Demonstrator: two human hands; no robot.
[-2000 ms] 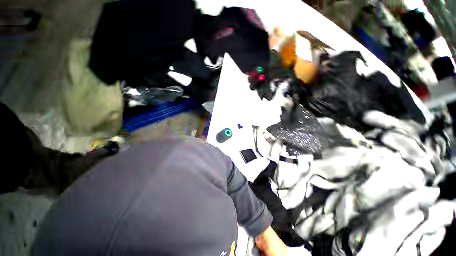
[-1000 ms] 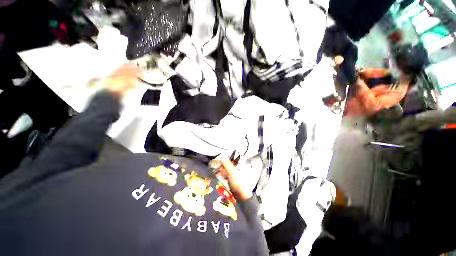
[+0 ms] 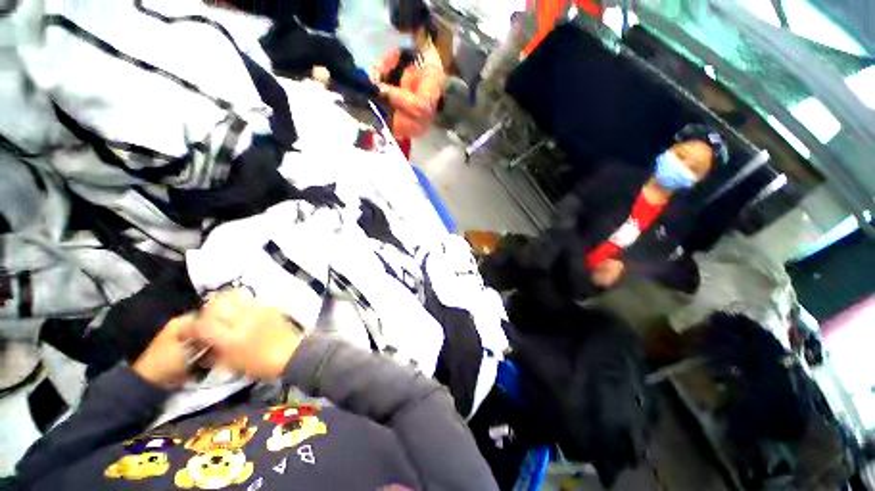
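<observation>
My left hand (image 3: 165,353) and my right hand (image 3: 251,336) are close together low in the left half of the view, in front of my chest. Their fingers are bent and blurred. A small light, shiny thing (image 3: 199,355) shows between the fingertips, too blurred to name; which hand holds it is unclear. Just beyond and right of the hands lies a white garment (image 3: 331,264) with black bands. White cloth also shows under the hands.
A heap of white and black garments (image 3: 134,81) rises at the upper left. A masked person (image 3: 624,225) in dark clothes is at the right. Another person (image 3: 414,86) in an orange top is at the far table edge. Dark clothes (image 3: 576,384) hang or lie right of the table.
The view has swung right, bringing the two people and aisle into sight. My left hand, earlier over the white tabletop, has come together with my right hand.
</observation>
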